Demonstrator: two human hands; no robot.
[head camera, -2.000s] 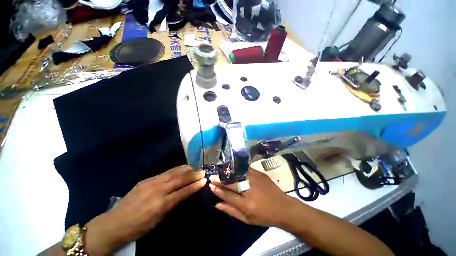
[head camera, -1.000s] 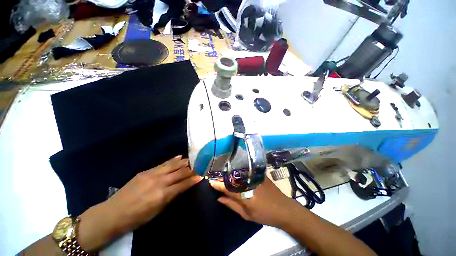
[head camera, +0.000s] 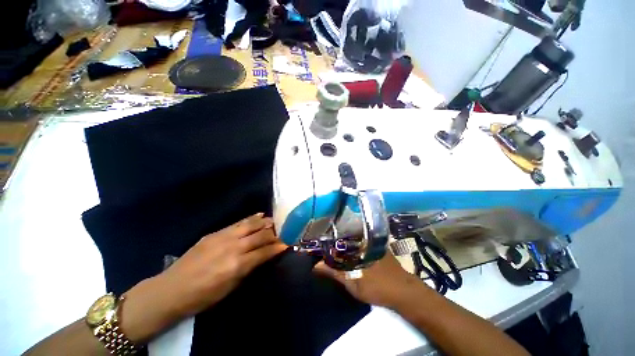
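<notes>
Large black fabric panels (head camera: 188, 153) lie on the white table and run under the left end of the white and blue sewing machine (head camera: 445, 160). My left hand (head camera: 226, 257) lies flat on the fabric left of the needle area (head camera: 327, 247), fingertips close to it. My right hand (head camera: 372, 278) is on the fabric just right of and below the needle area, with its fingers bent at the cloth and partly hidden behind the machine's metal guard. Whether its fingers grip the cloth is hard to tell. The needle tip itself is not clear.
Black scissors (head camera: 437, 264) lie under the machine arm. Small metal parts (head camera: 539, 261) are at the table's right end. Red thread spools (head camera: 397, 80), a grey flask (head camera: 530, 75), a black disc (head camera: 207, 72) and scraps (head camera: 132, 57) are behind. A white wall stands at right.
The camera view has shifted, so the machine sits lower and further right in the picture. My right fingertips have drawn slightly back from the needle area. My left hand stays flat on the fabric.
</notes>
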